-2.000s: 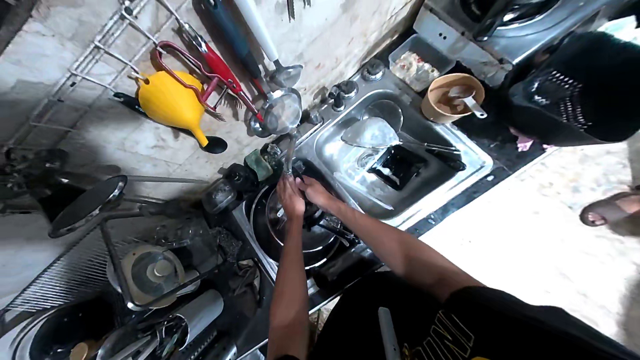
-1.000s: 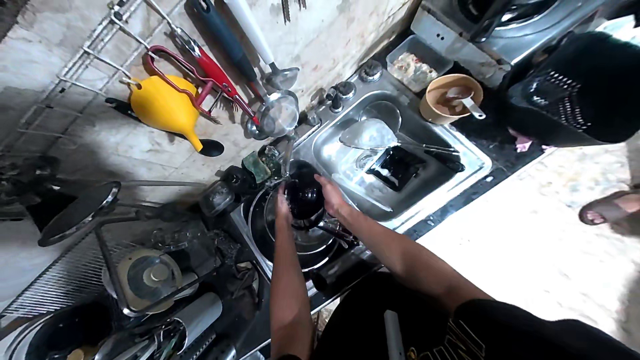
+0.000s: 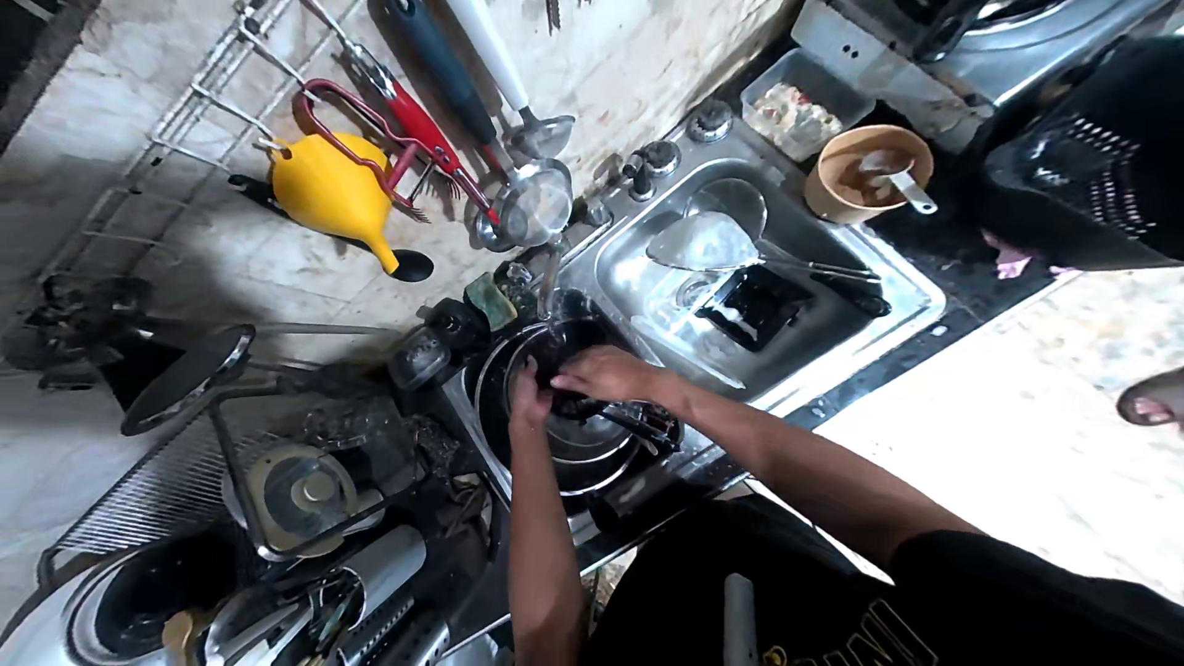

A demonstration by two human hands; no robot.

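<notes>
Under the faucet, over the left basin, my left hand holds the near-left side of a dark, glossy bowl-like vessel. My right hand is at its right side, fingers bent over the rim; whether it grips is hard to tell. Below both hands, round pans are stacked in the basin, with dark handles at their right. In the right basin lie a mesh strainer and a black square piece, both wet.
A green-yellow sponge sits behind the left basin. A brown tub with a spoon and a clear food container stand at the back right. Ladles and a yellow funnel hang on the wall. A dish rack is at left. Someone's foot shows far right.
The dark vessel, held between both hands a second ago, is now tilted differently. My right hand has moved from its outer right side to over its rim.
</notes>
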